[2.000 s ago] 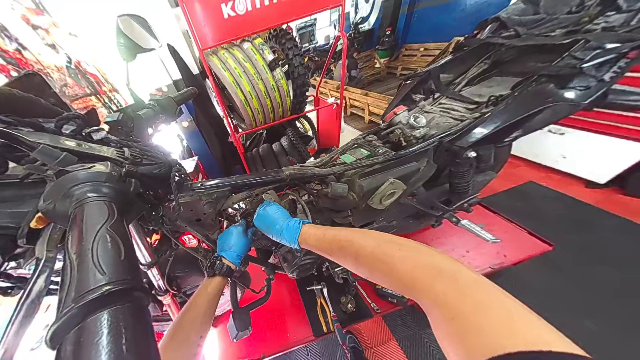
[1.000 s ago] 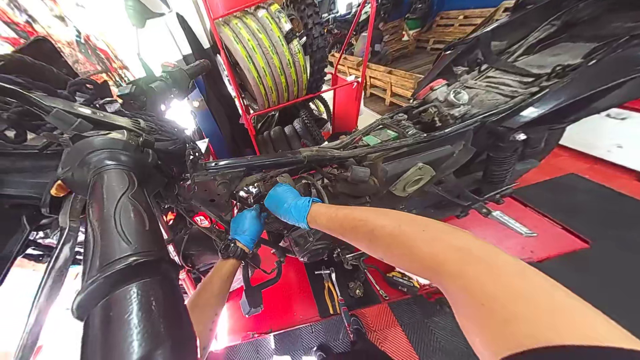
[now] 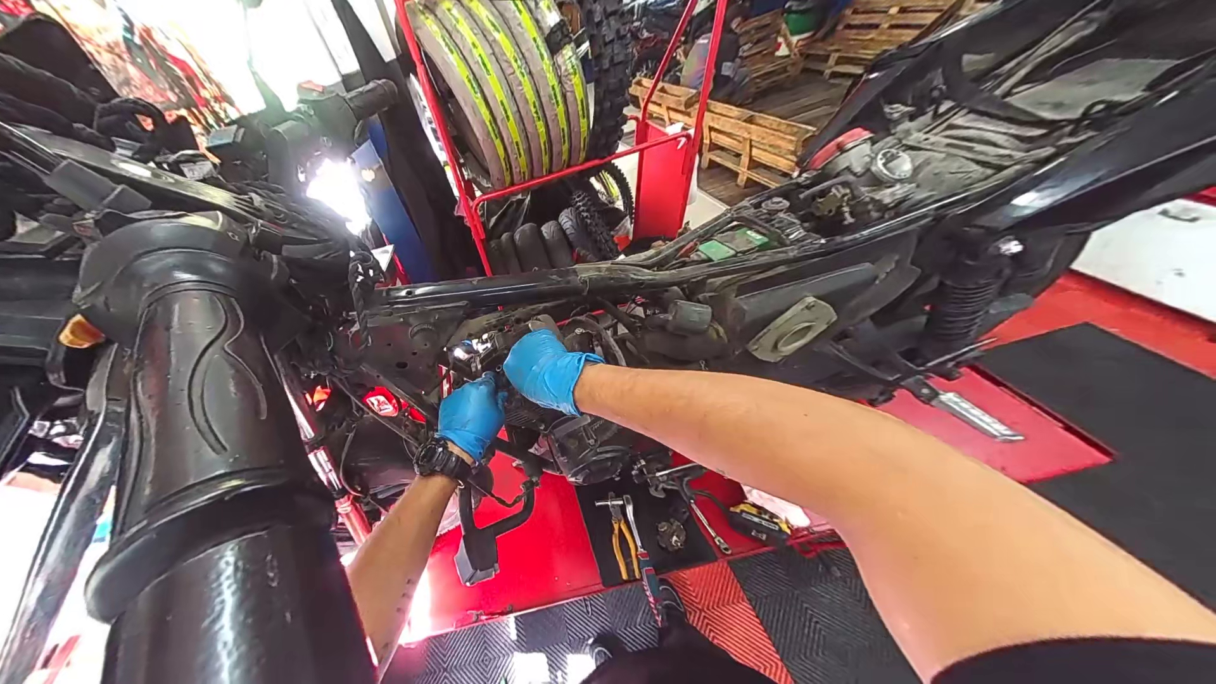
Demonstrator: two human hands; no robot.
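Both my hands wear blue gloves and work close together at the engine area of a stripped motorcycle, below its black frame tube (image 3: 589, 283). My left hand (image 3: 472, 416), with a black watch at the wrist, has its fingers up against a metal engine part (image 3: 472, 350). Just right of it and slightly higher, my right hand (image 3: 548, 369) is bent over the same area. Its fingertips are hidden among the parts, so whether either hand grips something cannot be told. Under the hands are the dark engine casing (image 3: 584, 451) and a foot pedal (image 3: 478, 556).
A black handlebar grip (image 3: 204, 399) fills the near left. Yellow-handled pliers (image 3: 624, 546), a wrench (image 3: 705, 518) and a small round metal part (image 3: 671, 535) lie on the red platform (image 3: 541, 560). Behind stands a red rack (image 3: 665, 180) with tyres. A footrest (image 3: 978, 415) juts out at right.
The view has moved closer to the motorcycle. Both hands stay at the same engine area, with only slight shifts of the fingers.
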